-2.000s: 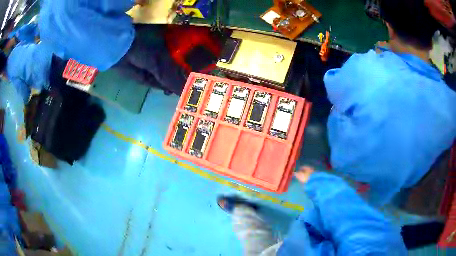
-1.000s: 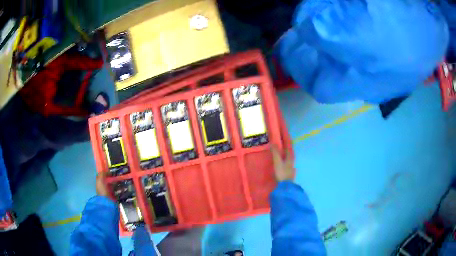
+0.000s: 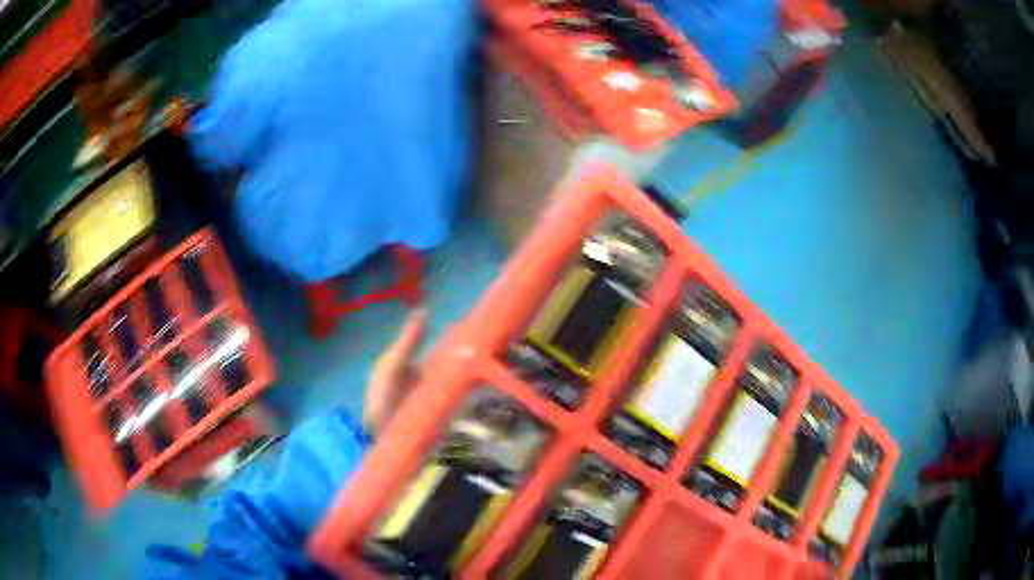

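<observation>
A red-orange compartment tray (image 3: 584, 428) lies tilted across the lower right, blurred. Its far row holds several open-backed smartphones (image 3: 743, 431), some with white batteries and some with black. Its near row holds two phones at the left, with bare pockets beside them. My left hand (image 3: 395, 368), in a blue sleeve, is at the tray's left edge, thumb up; its fingers are hidden behind the tray. My right hand is not in the picture.
A second tray with black lining (image 3: 164, 357) is at the left, near a yellow board (image 3: 104, 227). A person in blue (image 3: 346, 125) sits on a red stool (image 3: 365, 289). Another red tray (image 3: 618, 68) holding parts is at the top.
The view has swung and the phone tray now sits lower right, turned and closer. The second tray, formerly beneath it, now shows separately at left. My right hand has left the picture.
</observation>
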